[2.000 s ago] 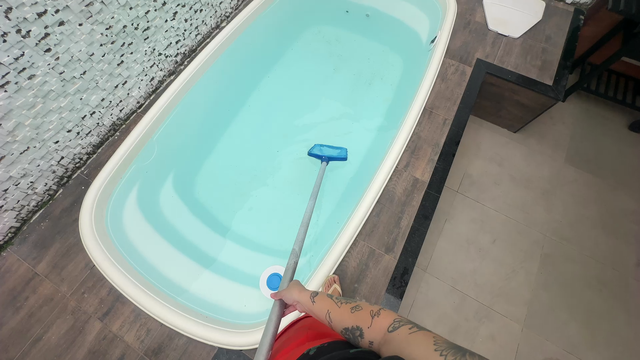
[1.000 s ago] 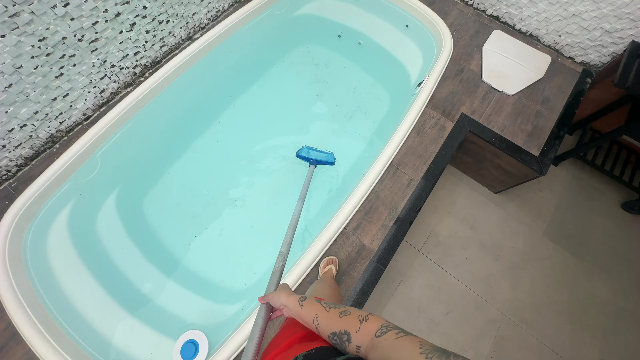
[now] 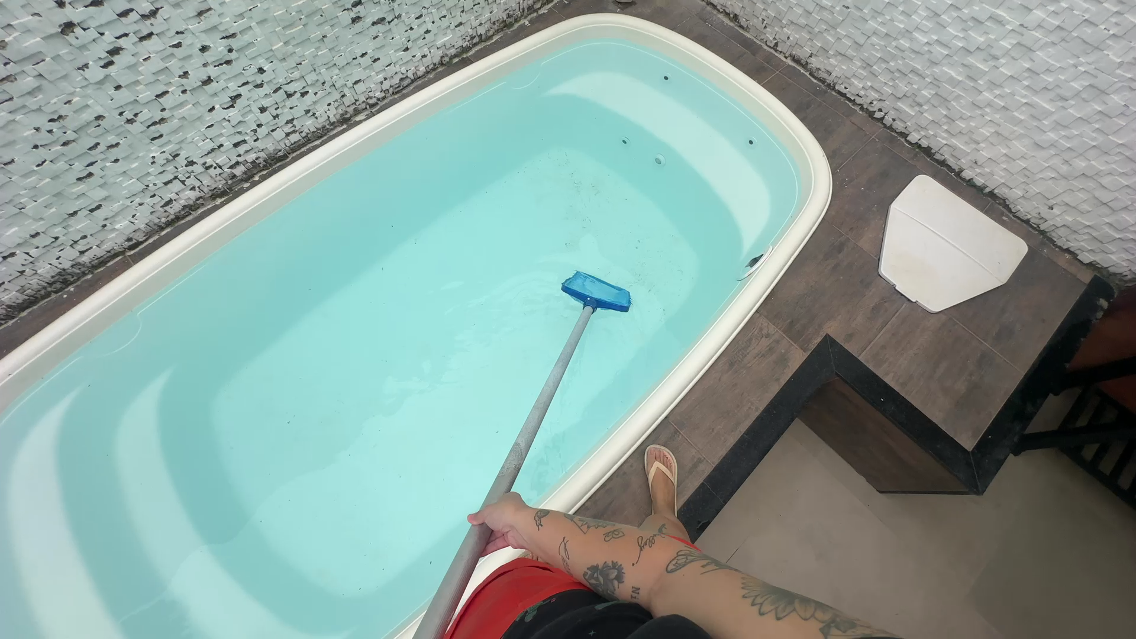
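My right hand [image 3: 501,524] is closed around a long grey pole [image 3: 541,408] at the bottom centre, just over the near rim of the pool. A blue pool skimmer head [image 3: 595,291] is fixed to the pole's far end and sits at the water, with faint ripples around it. Dark specks of debris [image 3: 657,286] show in the water beyond and beside it. The lower end of the pole runs out of view at the bottom edge. My left hand is outside the view.
The pool's cream rim [image 3: 692,377] runs beside my sandalled foot [image 3: 661,470]. Right of the foot, a black stone edge [image 3: 763,426] borders a drop to a grey tiled floor [image 3: 816,550]. A white plastic panel [image 3: 950,244] lies on the deck. Textured walls stand behind.
The view has shifted toward the pool's far end, and the round blue-and-white float seen earlier is out of view. The skimmer head has moved toward the far end. My right hand still grips the pole.
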